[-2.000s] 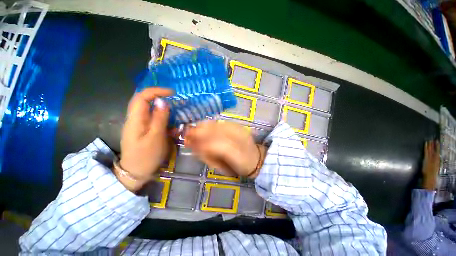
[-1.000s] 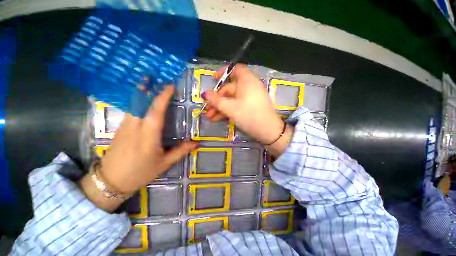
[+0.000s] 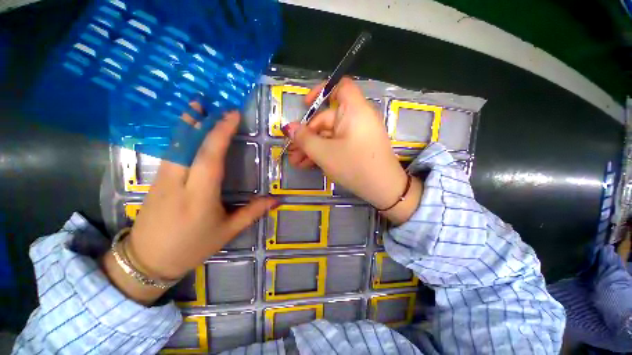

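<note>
My right hand holds the tweezers like a pen. Their tip is at the upper left corner of a yellow-edged frame in the tray. My left hand holds the blue carrier film between its fingers. Rows of small white pieces show on the film, which covers the tray's upper left part. My left thumb rests by the same frame's lower left corner. The tray has a grid of pockets with several yellow-edged frames. Whether a piece is at the tweezers' tip cannot be told.
The tray lies on a dark bench. A pale rail and a green belt run beyond it. At the right edge is another person's striped sleeve, near part of a pale tray.
Since two seconds ago my hands have parted, and my right hand with the tweezers has come down at a frame. The film has swung to the upper left. In the last second the hands have barely moved.
</note>
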